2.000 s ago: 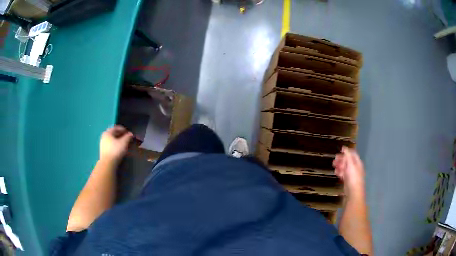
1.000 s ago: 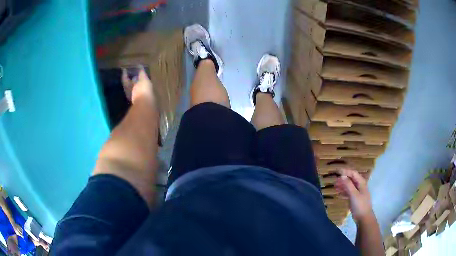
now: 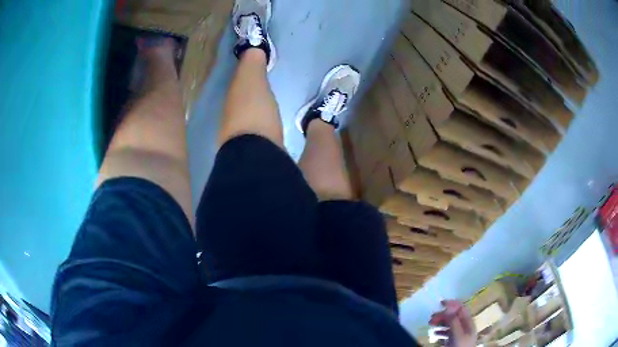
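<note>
My left hand (image 3: 157, 57) reaches down into a dark opening beside the green bench, next to a brown cardboard box (image 3: 196, 41). The hand is dim and blurred, and whether it holds anything cannot be told. My right hand (image 3: 452, 320) is low at the lower right, small and blurred, with nothing seen in it and its fingers partly spread. A long row of narrow brown cartons (image 3: 440, 196) stands on the floor to my right, with dark slots in their near faces.
The green bench (image 3: 51, 149) runs along the left side. My shoes stand on the grey floor (image 3: 312, 34) between the box and the carton row. Shelves with brown boxes (image 3: 518, 308) and a white panel (image 3: 586, 271) are at the lower right.
My left hand has gone deeper beside the bench. My right hand has moved down, away from the cartons. The view has tilted and the carton row now slants.
</note>
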